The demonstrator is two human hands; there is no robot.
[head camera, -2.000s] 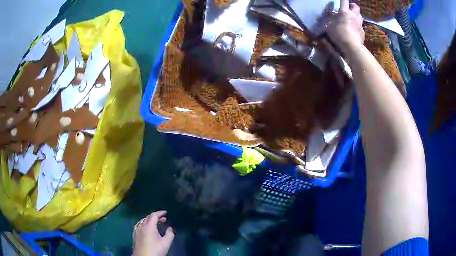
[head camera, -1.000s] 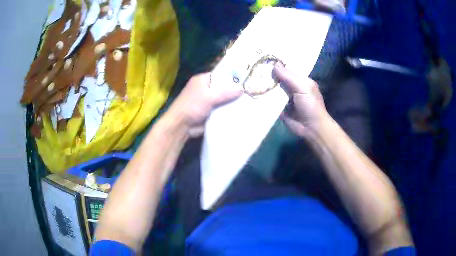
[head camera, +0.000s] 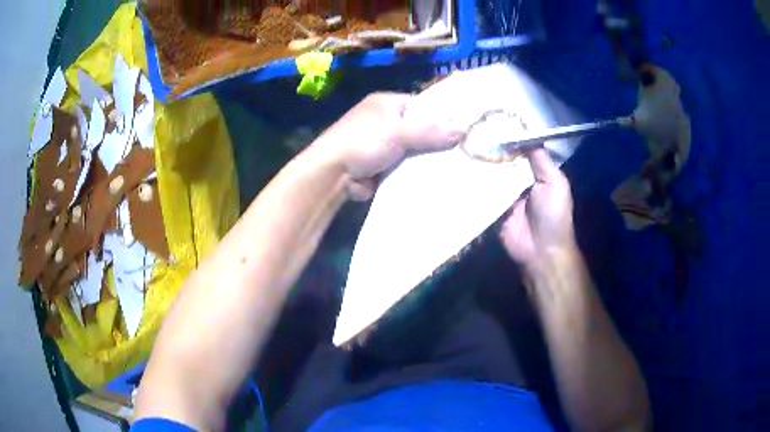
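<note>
A plush panel (head camera: 431, 202) is held white side up, with brown pile showing at its edge and its pointed end towards my lap. My left hand (head camera: 384, 139) grips its left side, thumb beside the brown-edged round seam (head camera: 494, 137). My right hand (head camera: 542, 211) holds its right side, thumb at the rod. A thin silver metal rod (head camera: 582, 130) points left over the panel, its tip inside the ring. The rod's right end meets a pale curved holder (head camera: 663, 126). The fingers under the panel are hidden.
A blue basket (head camera: 253, 83) of brown panels stands at the top, a yellow-green scrap (head camera: 314, 73) on its rim. A yellow plastic bag (head camera: 198, 160) at left bears a heap of brown and white panels. A blue frame (head camera: 127, 381) is partly visible at lower left.
Both hands have brought the panel slightly up and right to the rod, whose tip now lies over the ring. Earlier, my right hand was in the basket and my left hand was empty.
</note>
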